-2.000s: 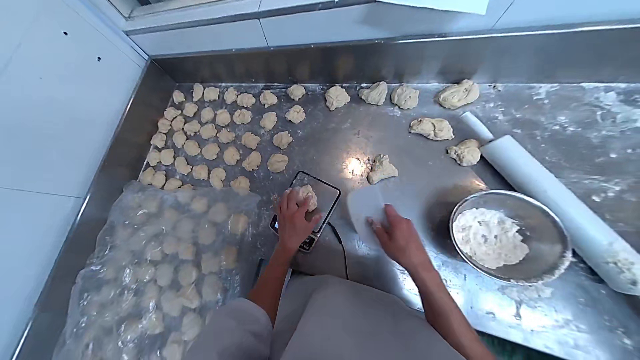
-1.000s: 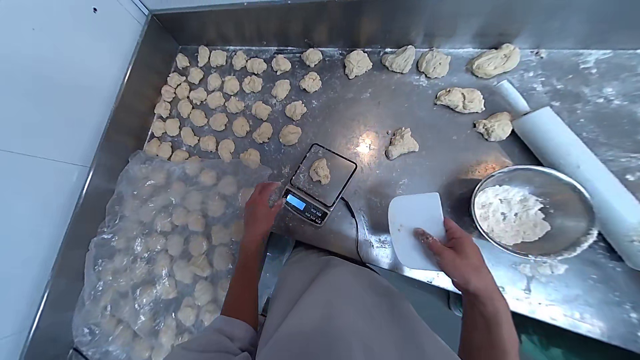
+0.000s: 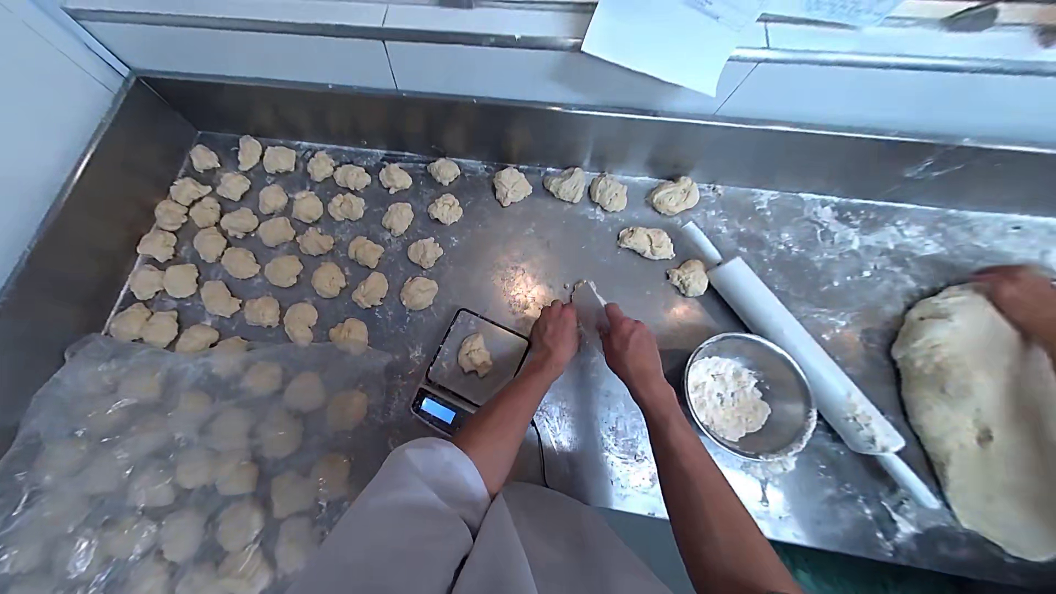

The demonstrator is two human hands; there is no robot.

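Note:
My right hand (image 3: 629, 340) grips a white dough scraper (image 3: 589, 309), tilted on edge against the steel worktop. Beside it my left hand (image 3: 555, 330) is curled at the scraper's left side; a bit of dough (image 3: 584, 285) shows at the blade's far end, and whether the fingers hold dough is hidden. To the left, a digital kitchen scale (image 3: 438, 410) with a lit display carries one dough piece (image 3: 474, 355). A steel bowl of flour (image 3: 728, 399) stands right of my right forearm.
Rows of dough pieces (image 3: 283, 271) lie at the left, others under plastic sheeting (image 3: 99, 462). More dough lumps (image 3: 609, 192) line the back. A white rolling pin (image 3: 804, 355) lies beyond the bowl. At far right another person's hand (image 3: 1023, 293) touches a large dough mass (image 3: 982, 421).
My left hand has moved right, away from the scale. The scraper, flat and broad in view before, is now edge-on beside my left hand. The view has shifted, showing the large dough at right.

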